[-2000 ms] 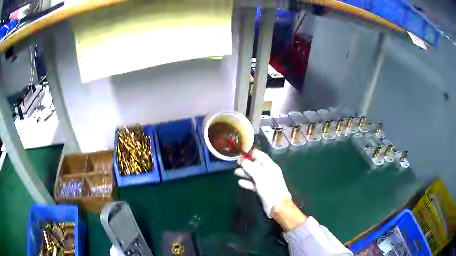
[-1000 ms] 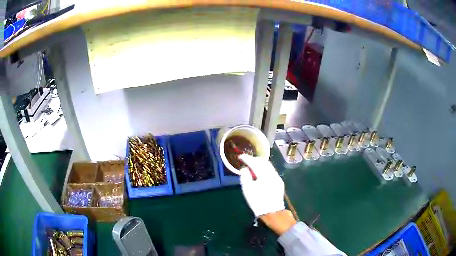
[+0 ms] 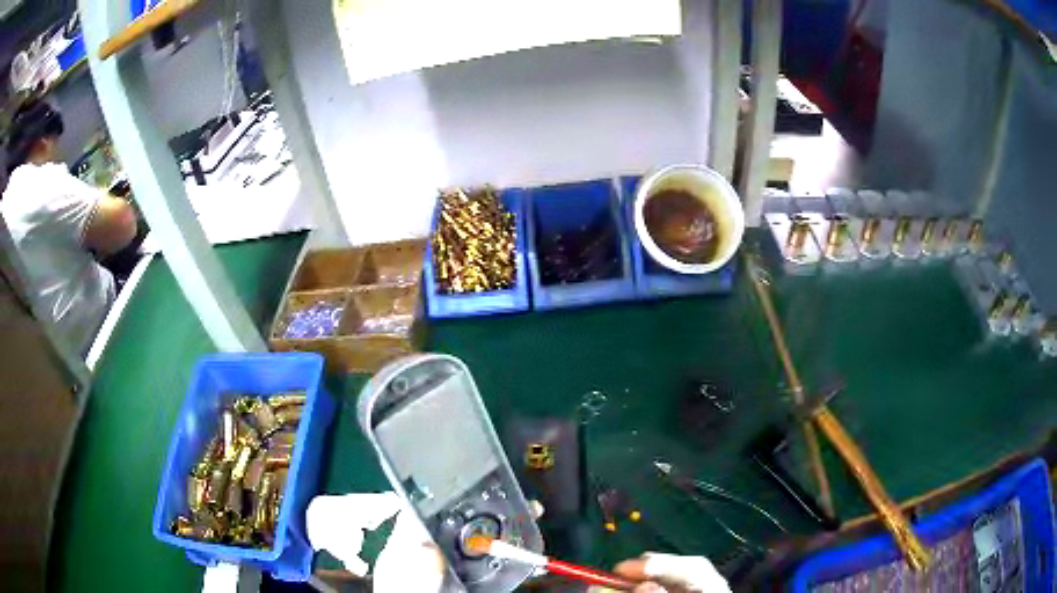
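Note:
My left hand (image 3: 408, 561), in a white glove, holds the grey lock housing (image 3: 435, 446) with its hollow underside facing up. My right hand (image 3: 672, 572), gloved and cut off by the bottom edge, holds the red-handled grease brush (image 3: 568, 568). The brush tip is at the round opening near the housing's lower end. The grease tub (image 3: 733, 197) stands on the back right blue bin, with brown grease inside and no brush in it. A brass hub (image 3: 539, 455) sits on the dark assembly block (image 3: 554, 487) just right of the housing.
Left are a blue bin of lock cylinders (image 3: 238, 473) and a compartment box (image 3: 348, 346). Brass pins (image 3: 473, 241) and dark parts (image 3: 578, 255) stand behind. Right are a hammer (image 3: 867, 481), pliers (image 3: 724, 498), finished units (image 3: 867, 238) and a blue crate (image 3: 927, 539). A person sits far left.
My right hand has brought the brush from the tub down to the housing. My left hand has come into clear view with the housing. The view has shifted, showing more bench at the bottom and left.

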